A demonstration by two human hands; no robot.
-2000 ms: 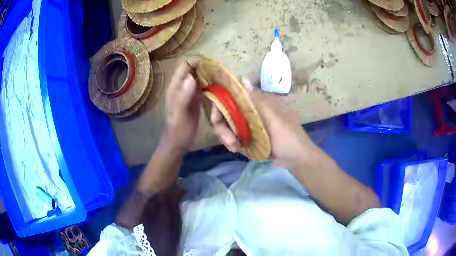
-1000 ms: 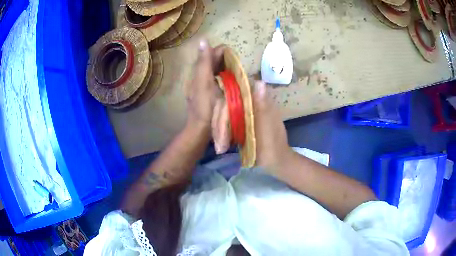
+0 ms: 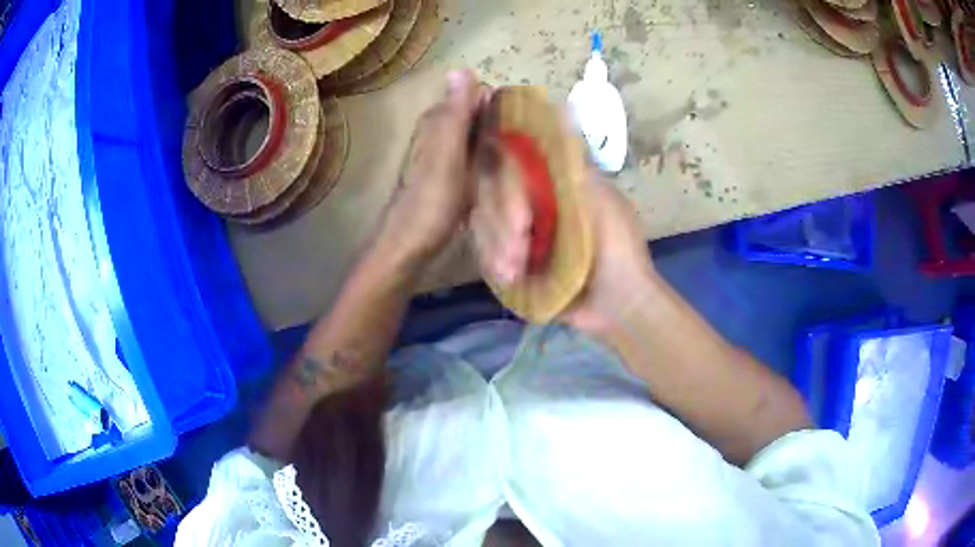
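A tan woven ring [image 3: 556,256] with a raised red collar [image 3: 541,203] is held up in front of my chest, tilted and slightly blurred. My right hand [image 3: 615,251] holds it from behind, on its right side; some fingers show through the centre hole. My left hand [image 3: 433,176] is upright at the ring's left edge, fingers together; whether it grips the ring is hidden by blur. A white glue bottle [image 3: 600,115] with a blue tip stands or lies on the table just behind my right hand, its lower part partly covered.
Stacked rings [image 3: 303,150] lie at the table's left, beside a large blue tray [image 3: 150,401] with white lining. A heap of rings [image 3: 909,80] lies at the far right. Blue crates [image 3: 809,237] and a red stool-like object [image 3: 941,230] stand beyond the stained table [image 3: 738,139].
The ring has turned from nearly edge-on to show more of its flat face and has moved slightly up and right. Both hands have shifted with it.
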